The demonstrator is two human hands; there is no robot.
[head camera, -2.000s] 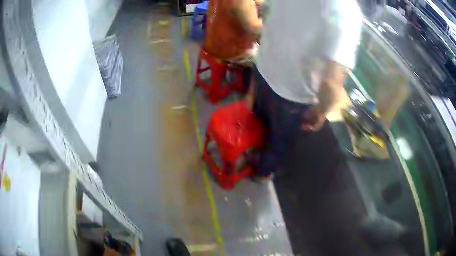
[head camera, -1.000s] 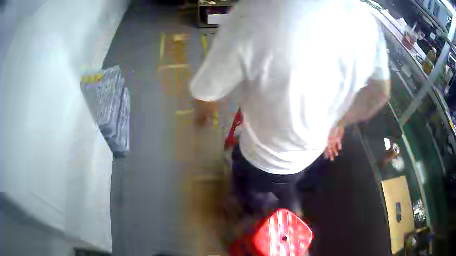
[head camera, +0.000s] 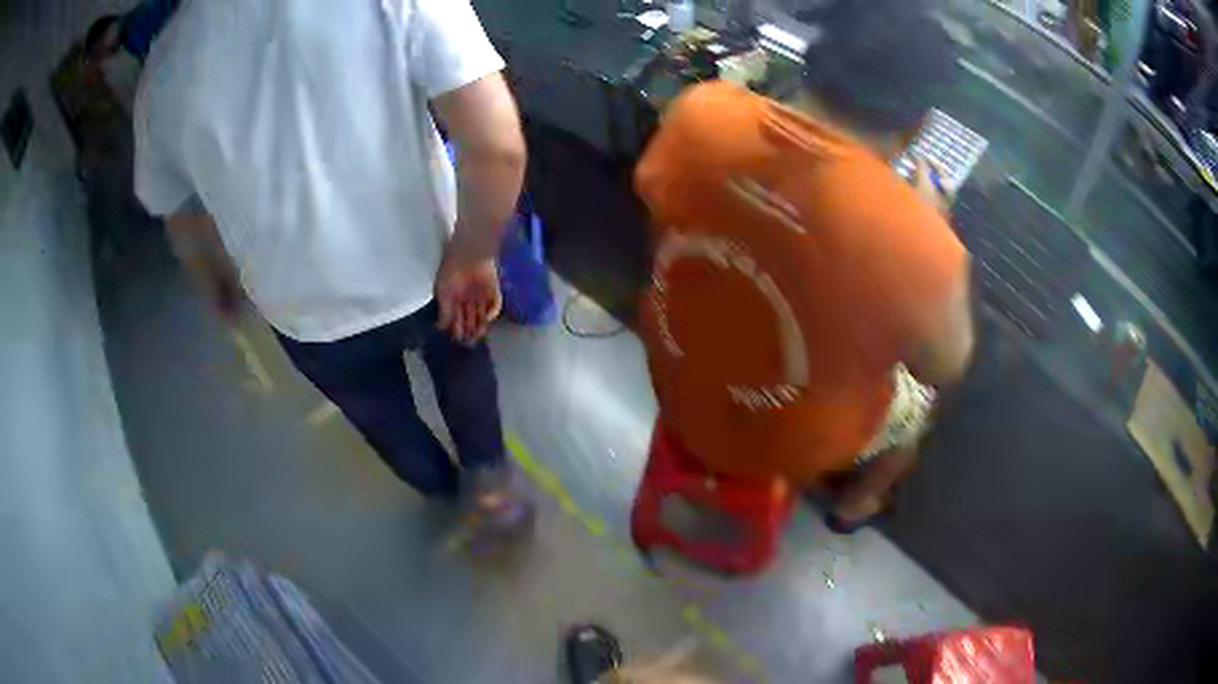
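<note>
Neither of my hands is in the picture. Nearest in front, a person in an orange shirt (head camera: 788,281) sits on a red stool (head camera: 708,515) at the bench, seen from behind. That person's hand is at a pale sheet with rows of small parts (head camera: 948,150). A person in a white shirt (head camera: 314,160) is upright on the left, back to me, with bare forearms hanging down. The picture is blurred in places.
A second red stool (head camera: 955,655) is cut off at the bottom right. A blue stool (head camera: 529,274) stands beyond the white shirt. A brown board (head camera: 1173,448) lies on the bench at right. Wrapped grey bundles (head camera: 254,628) lie at lower left. A dark shoe (head camera: 592,652) shows at the bottom.
The view has moved forward along the aisle and turned right. The white-shirted person is now on the left and farther off. The orange-shirted person now shows large and near.
</note>
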